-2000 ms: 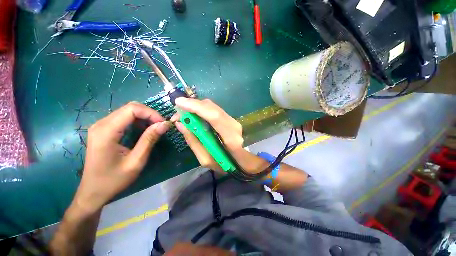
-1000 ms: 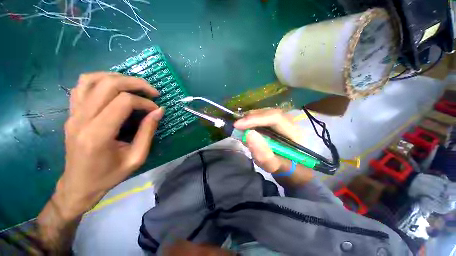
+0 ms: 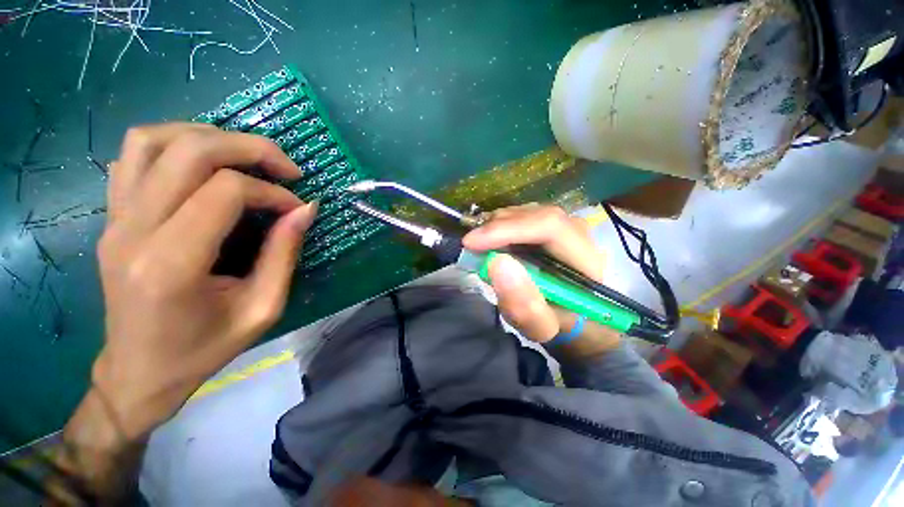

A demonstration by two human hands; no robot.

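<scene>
A green PCB panel (image 3: 322, 149) with rows of small boards lies on the dark green mat near its front edge. My right hand (image 3: 535, 267) holds the soldering iron (image 3: 565, 295) by its green handle. Its metal tip and curved guide tube meet at the panel's middle right. My left hand (image 3: 198, 228) is over the panel's left part, thumb and index fingertips close together at the boards. Whether something thin is pinched between them cannot be made out.
A cream cardboard tube (image 3: 644, 94) lies at the upper right, beside a black box (image 3: 862, 50). White wires (image 3: 139, 20) are at the top left. Thin dark pieces (image 3: 40, 178) are scattered at the left. Red crates (image 3: 768, 315) stand on the floor at right.
The iron moved from across the panel's top to the right, its tip now down on the boards. The view moved closer to the panel. My left fingertips stay at the panel.
</scene>
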